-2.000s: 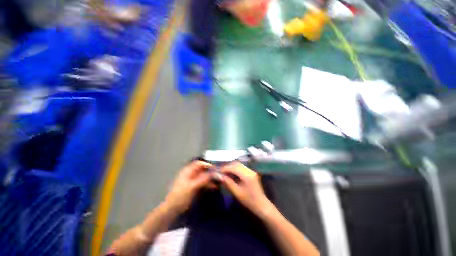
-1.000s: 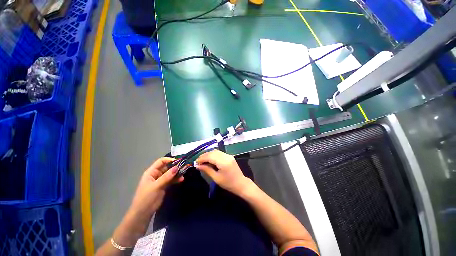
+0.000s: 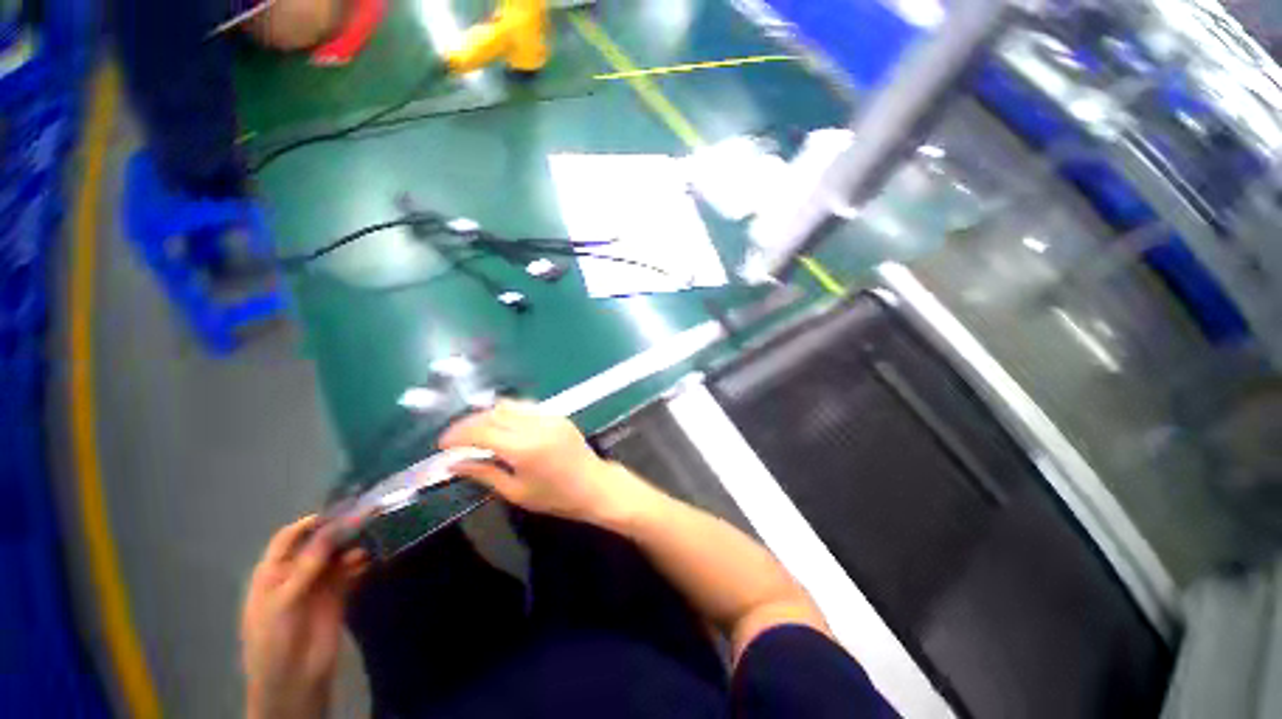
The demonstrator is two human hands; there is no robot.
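A wire harness (image 3: 408, 485), blurred by motion, is stretched between my two hands above the near edge of the green bench. My left hand (image 3: 298, 597) grips its near left end. My right hand (image 3: 532, 457) holds it further along, with white-tagged branches sticking out past the fingers. The steel rule (image 3: 640, 365) lies along the near bench edge, partly hidden behind my right hand and the harness. More black harnesses (image 3: 492, 246) with white ends lie mid-bench.
White paper (image 3: 636, 225) lies on the bench. A grey metal arm (image 3: 879, 134) crosses at upper right. A black mesh surface (image 3: 928, 492) in a pale frame is at right. A yellow tool (image 3: 506, 38), a person's hand (image 3: 298, 21) and a blue stool (image 3: 211, 253) are at upper left.
The view has swung to the right. My hands have moved apart, and the harness that was bunched between them is now stretched out.
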